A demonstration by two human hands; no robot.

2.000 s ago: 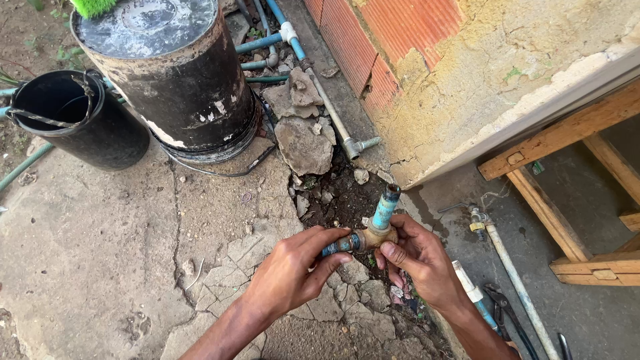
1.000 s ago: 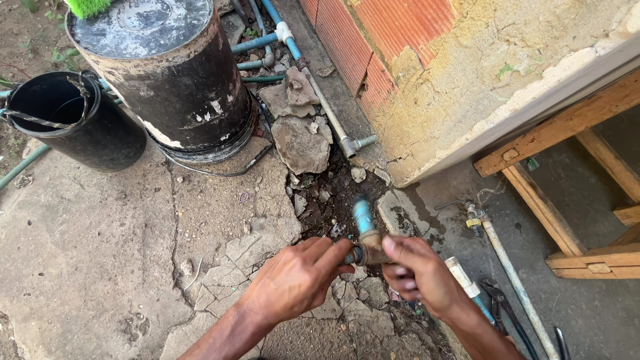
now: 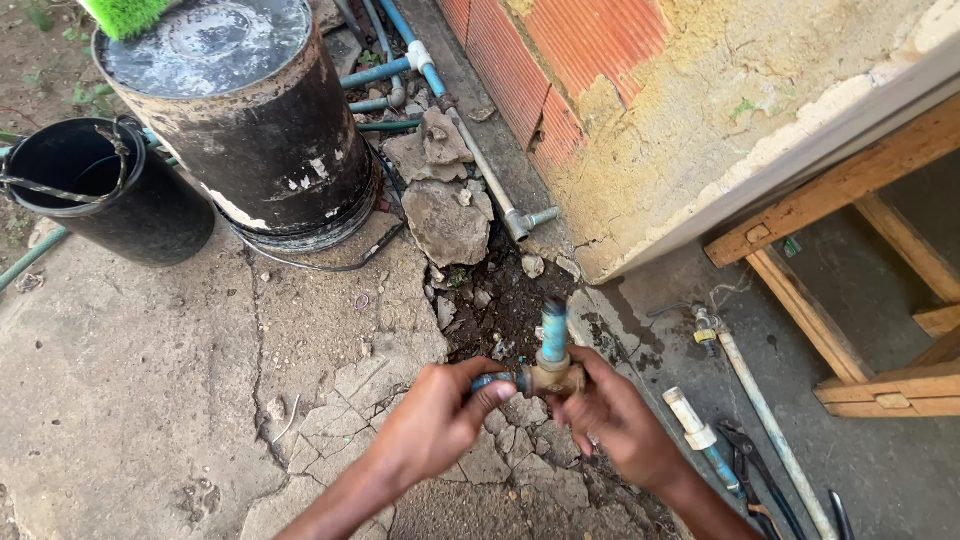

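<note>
Between my two hands is a tan pipe tee fitting [image 3: 556,379] with a short blue pipe stub [image 3: 554,335] standing up from it, its end dark. My left hand [image 3: 442,416] pinches a second blue stub [image 3: 491,381] on the fitting's left side. The fingers of my right hand [image 3: 611,409] are around the fitting's right end. Both hands are above cracked concrete and a dirt hole [image 3: 499,300]. Beyond the hole, a grey pipe [image 3: 484,161] along the wall ends in an elbow or tee [image 3: 517,224].
A black bucket [image 3: 112,202] and a large dark drum [image 3: 270,142] stand at the left. Broken concrete slabs [image 3: 448,223] lie by the hole. At right are slip-joint pliers [image 3: 750,457], a white and blue pipe piece [image 3: 699,431], a long pipe with a tap [image 3: 772,427] and a wooden frame [image 3: 810,311].
The fitting has turned in my hands; its upright stub leaned right two seconds ago and left one second ago, and now points nearly straight up. Both hands have stayed on it.
</note>
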